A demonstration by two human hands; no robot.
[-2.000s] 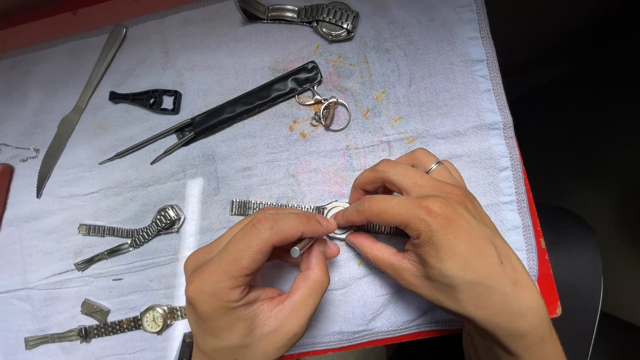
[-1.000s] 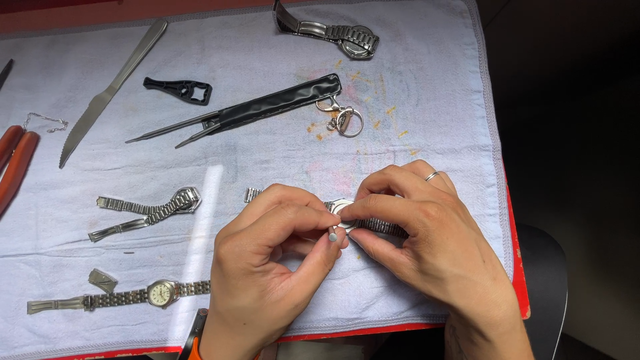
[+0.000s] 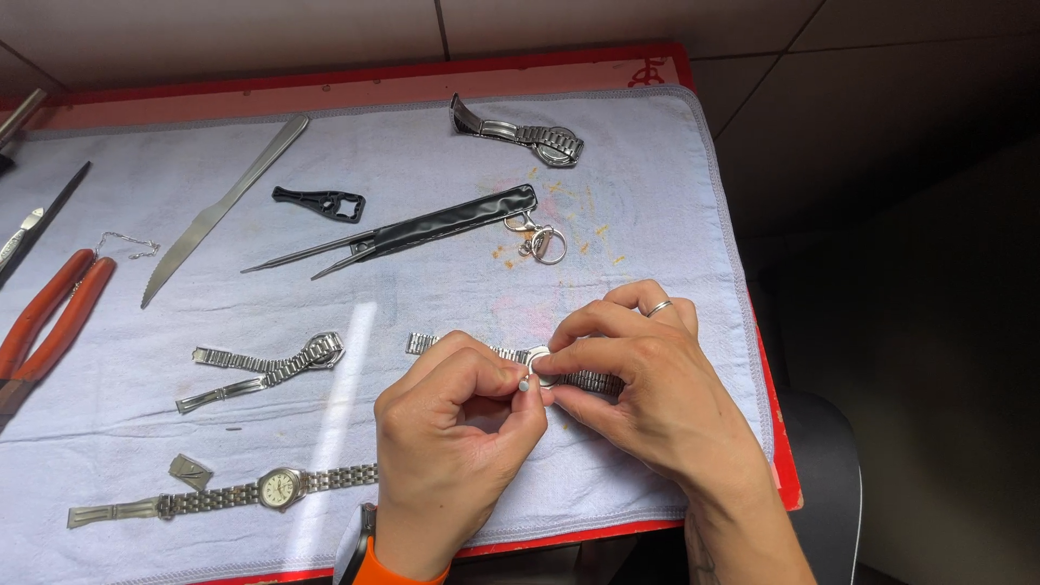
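A wristwatch with a metal link band (image 3: pixel 597 382) lies on the cloth, its round case partly hidden by fingers. My right hand (image 3: pixel 642 357), a ring on one finger, grips the case between thumb and fingertips. Pinched in my left hand (image 3: pixel 463 406) is a small rod-like piece (image 3: pixel 524 383) with a pale round end, held at the near left edge of the case; what its other end does is hidden. Left of the hands lies a metal-band watch (image 3: pixel 325 349). Nearer the front edge, a watch with a pale dial (image 3: pixel 279 488) lies face up beside a small loose metal piece (image 3: pixel 191 471).
A light cloth (image 3: pixel 422 301) covers the red-edged table. Beyond the hands lie a black-sleeved two-pronged tool (image 3: pixel 455 221) with a key ring (image 3: pixel 548 245), a black plastic tool (image 3: pixel 325 203), a serrated table knife (image 3: pixel 219 211) and another watch (image 3: pixel 556 146). Orange-handled pliers (image 3: pixel 61 313) rest far left.
The view has shifted, bringing in the table's far edge and the wall. Both hands stay at the watch case; the left hand's small rod is tilted differently from two seconds ago.
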